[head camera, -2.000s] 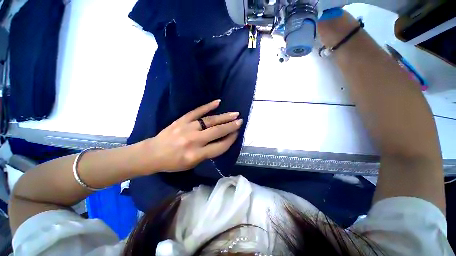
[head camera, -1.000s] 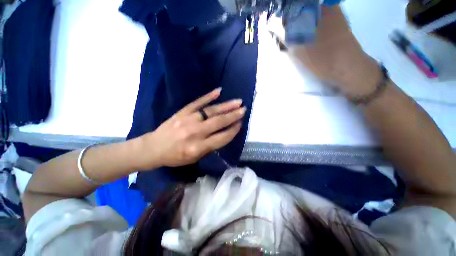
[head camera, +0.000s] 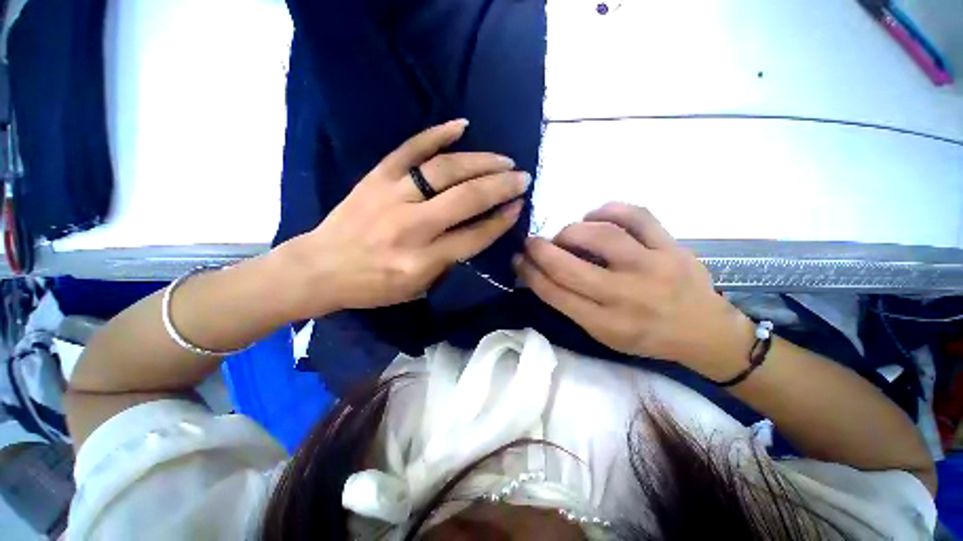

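A navy fabric panel [head camera: 422, 74] lies on the white table and hangs over its front edge. Its right edge is pale and frayed. My left hand [head camera: 396, 227] lies flat on the cloth near that edge, fingers slightly apart, palm down. My right hand [head camera: 628, 280] is at the cloth's right edge near the table front, thumb and finger pinching the edge. A pale thread runs on the cloth between the hands. The sewing machine head is out of view.
A stack of navy panels [head camera: 60, 116] lies at the table's left. Red-handled scissors [head camera: 14, 227] are at the far left edge. A pink and blue slim item [head camera: 913, 42] lies top right. A ruler strip [head camera: 813, 275] runs along the front edge. A blue bin [head camera: 277, 393] is below.
My right hand has come down from beside the machine head to the cloth's edge. The view has shifted, so the machine head has left the picture. My left hand stays on the cloth.
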